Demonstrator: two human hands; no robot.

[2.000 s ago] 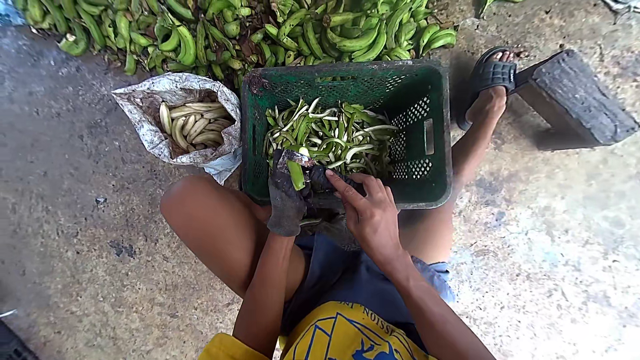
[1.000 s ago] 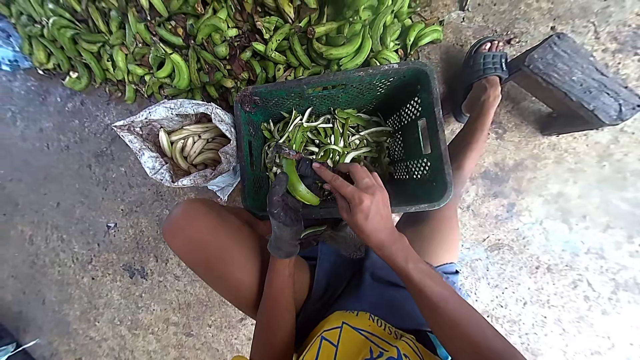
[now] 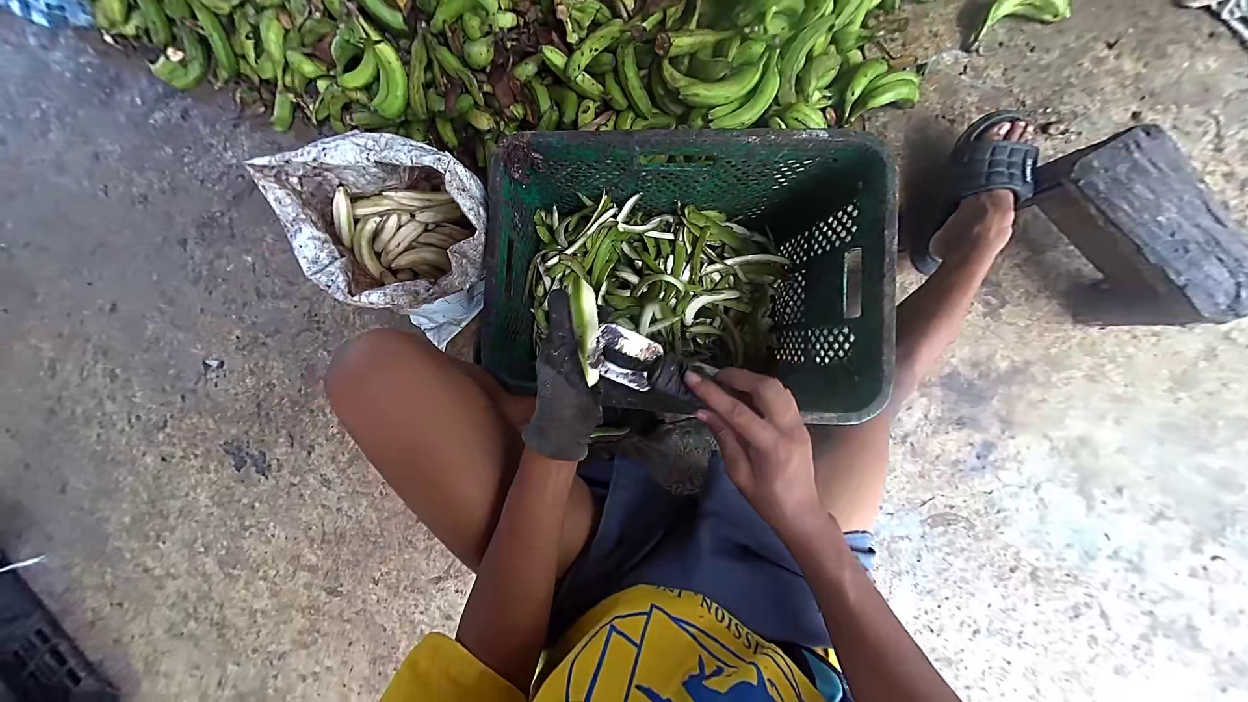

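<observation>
My left hand, in a dark glove, holds a partly peeled green banana or plantain upright over the near left part of the crate. My right hand, mostly bare with dark wrapping at a fingertip, grips a dark-handled tool with a pale, stained head beside the fruit; its exact kind cannot be told. Below both hands, the green plastic crate holds a heap of green and white peel strips. Left of the crate, a white woven sack contains peeled fruit.
A large pile of green bananas or plantains lies beyond the crate. To the right, a dark wooden stool or block stands near my sandalled foot. A dark crate shows at the lower left on the concrete floor.
The fruit in my left hand, mostly green one second ago, now shows a pale peeled face. Both hands have shifted, and the tool's pale head has come into clear view.
</observation>
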